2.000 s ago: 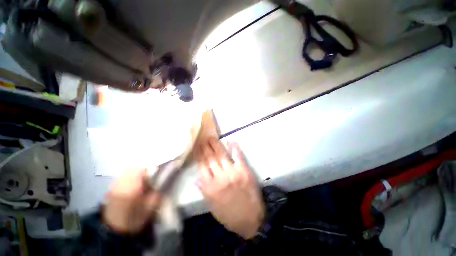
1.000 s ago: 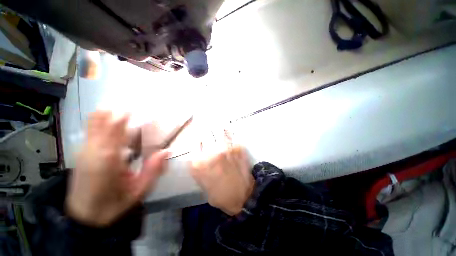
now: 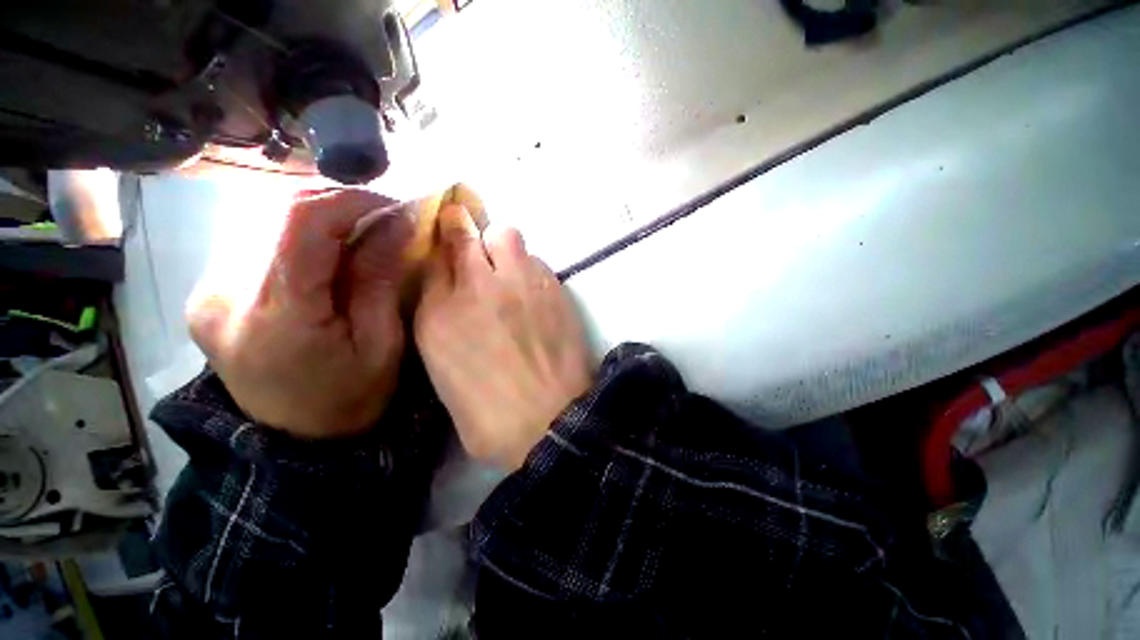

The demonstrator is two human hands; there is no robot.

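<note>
A small pale, yellowish fabric piece (image 3: 431, 235) is pinched between both hands, just below the sewing machine head (image 3: 138, 88). My left hand (image 3: 313, 313) holds its left side with curled fingers. My right hand (image 3: 506, 338) holds its right side, fingertips pointing up toward the machine. The hands are close together over the near part of the machine table. Most of the fabric is hidden by the fingers. The presser foot and needle cannot be made out.
The machine bed (image 3: 638, 113) has a dark seam along its edge. Part of a black scissors loop (image 3: 835, 19) shows at the top. A red-rimmed bin (image 3: 938, 450) with grey-beige cloth is at lower right. Pale machine parts (image 3: 63, 438) lie at far left.
My left hand, open and blurred before, has come in beside my right hand and now grips the fabric. The view has shifted, so the scissors are mostly out of frame.
</note>
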